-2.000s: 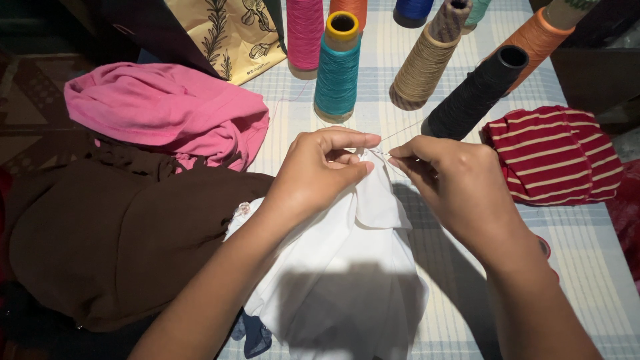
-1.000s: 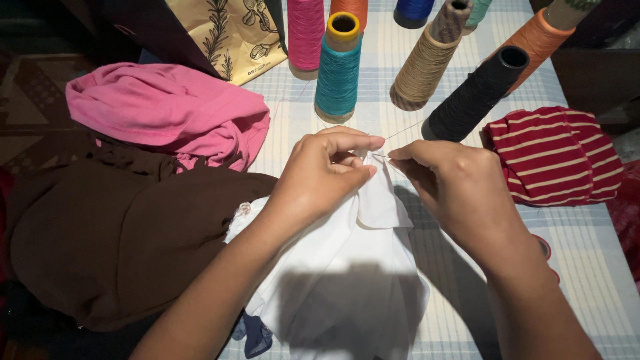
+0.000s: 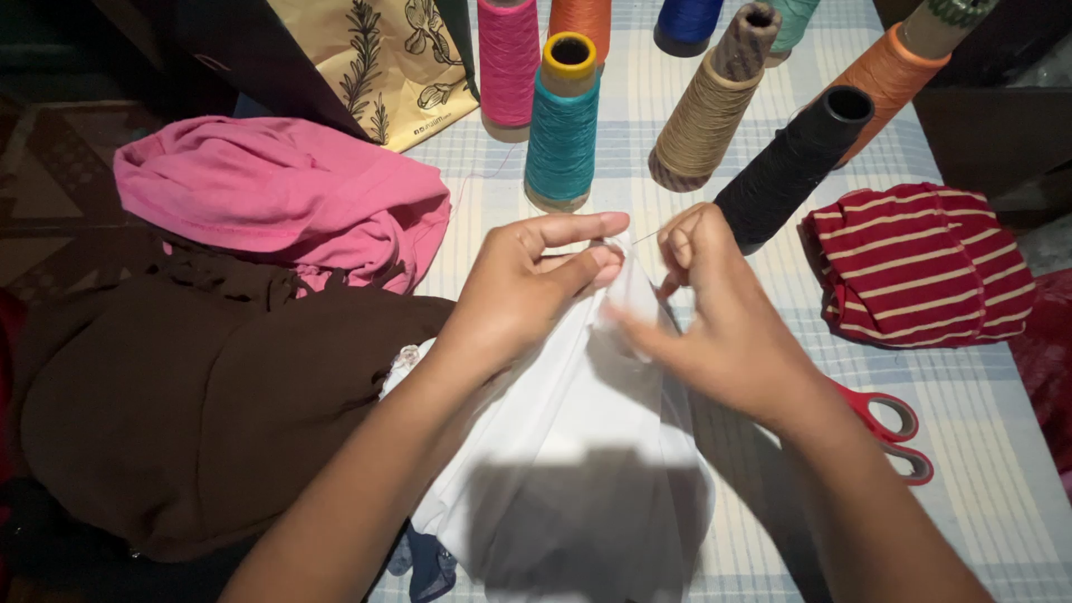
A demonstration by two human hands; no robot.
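My left hand [image 3: 536, 285] pinches the top of a white cloth [image 3: 561, 410] between thumb and fingers. Just to its right, my right hand [image 3: 712, 310] is blurred, its thumb spread from its curled fingers. A thin dark line [image 3: 646, 239], thread or needle, runs between the cloth's top and the right hand's fingers; whether these fingers grip it cannot be told. The white cloth hangs down over the table, with a shadow on its lower part. Red-handled scissors [image 3: 909, 419] lie partly hidden behind my right forearm.
Thread cones stand ahead: teal [image 3: 561, 138], pink [image 3: 508, 71], beige [image 3: 708, 117], black [image 3: 779, 172] and others. Pink cloth [image 3: 285, 197] and brown cloth [image 3: 209, 402] lie at left, a red striped cloth [image 3: 921, 268] at right. A printed bag [image 3: 385, 67] stands at upper left.
My right hand has turned, and its thumb has swung down and away from the pinch it made at the cloth's top. My left hand keeps its hold. More of the scissors shows.
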